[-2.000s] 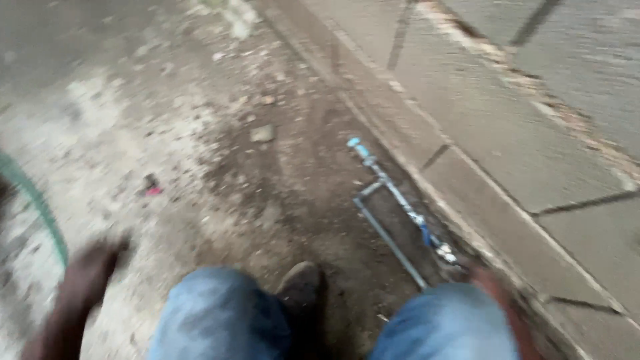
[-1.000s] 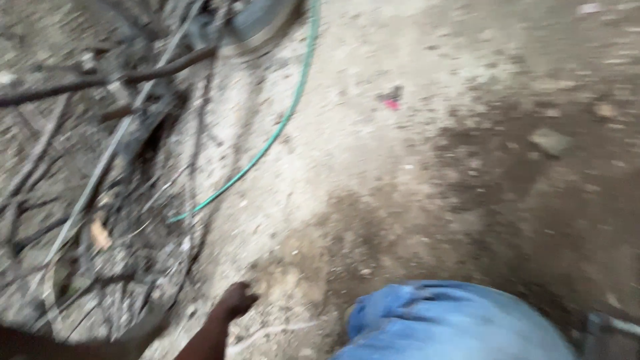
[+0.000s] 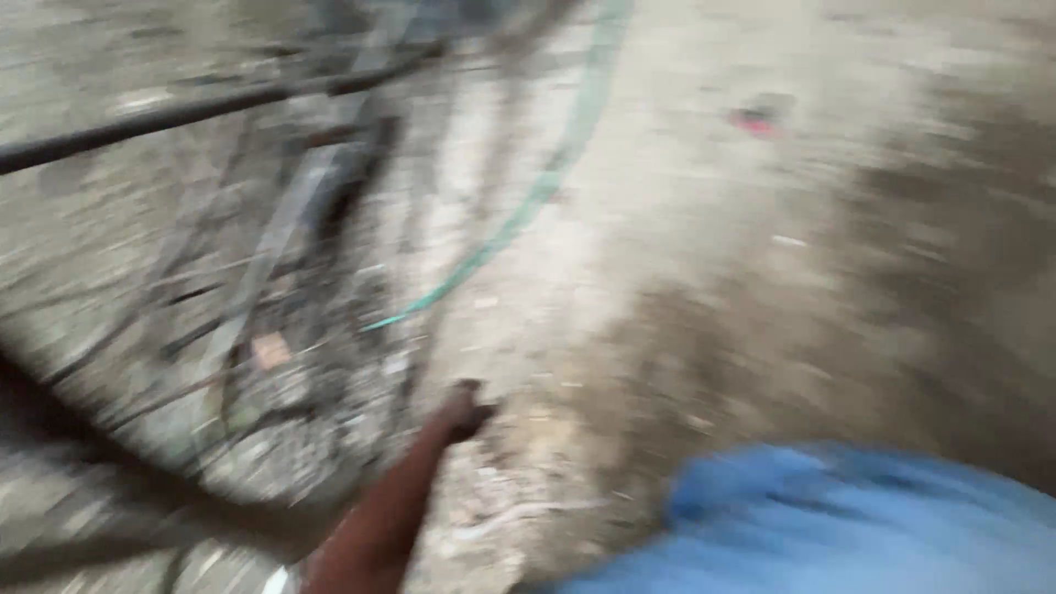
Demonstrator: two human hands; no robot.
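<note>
My left hand (image 3: 467,412) reaches in from the bottom, low and left of centre, over the edge of the pale ground. It is blurred, and whether its fingers hold anything cannot be made out. Beyond it the end of a green hose (image 3: 503,235) lies on the ground, curving up to the top of the view. A small pinkish-red scrap (image 3: 755,124) is at the upper right. My blue-clad knee (image 3: 808,520) fills the lower right. My right hand is out of view.
Branches or poles, one of them dark (image 3: 223,103), lie tangled with debris at the left. A pale flat strip (image 3: 285,223) slants through them. A thick dark curved piece (image 3: 132,478) crosses the lower left corner. Dark soil (image 3: 957,272) covers the ground at the right.
The view has swung left from the block wall, and the blue-and-grey metal tool on the ground there has left it. My right arm, partly visible at first, is no longer seen.
</note>
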